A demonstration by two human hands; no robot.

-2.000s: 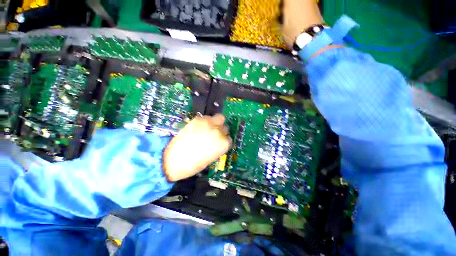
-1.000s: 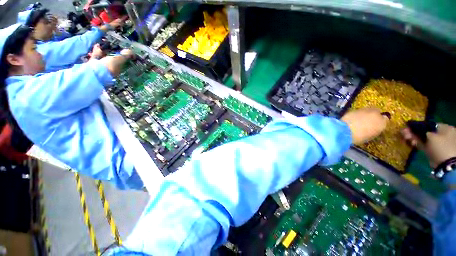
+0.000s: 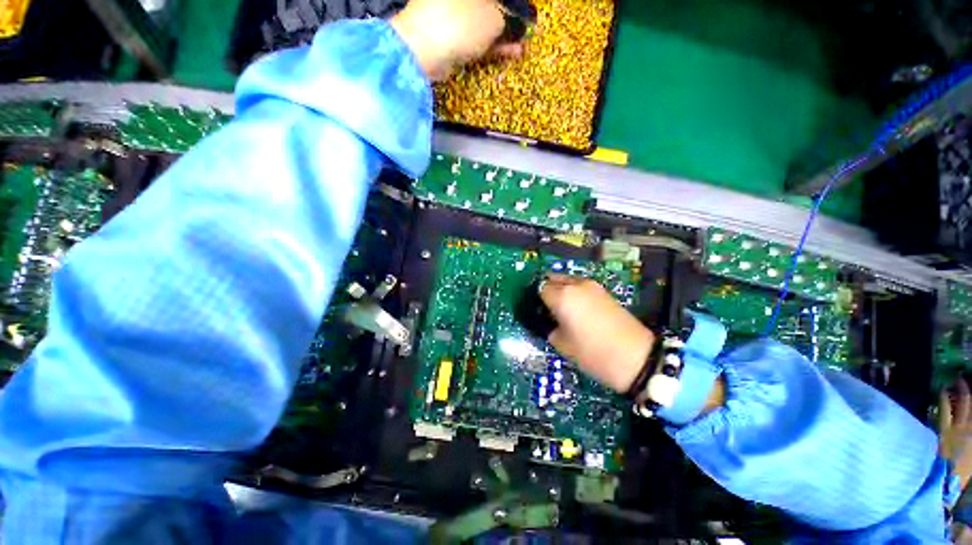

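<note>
The main circuit board (image 3: 501, 319), green and crowded with parts, lies in a black board carrier (image 3: 416, 319) in front of me. My right hand (image 3: 592, 330), in a blue sleeve with a strap and beaded bracelet, is over the board's upper middle. Its fingertips look black and point down at the board; any part in them is hidden. My left hand (image 3: 458, 37) is at the top, over the left part of the bin of yellow components (image 3: 544, 85). Its fingers bend down there, with black on a fingertip; whether they hold a piece cannot be seen.
A yellow block (image 3: 442, 380) stands on the board's left side. Metal latches (image 3: 378, 319) and neighbouring boards (image 3: 48, 229) lie either side. Small green sub-boards (image 3: 501, 192) line the rail. Dark grey components (image 3: 309, 13) are left of the yellow bin. A blue coiled cord (image 3: 853, 160) hangs at right. Another person's hand shows at the right edge.
The view has turned back down to the board. My right hand has left the yellow bin and is now over the board. My left hand is still at the bin.
</note>
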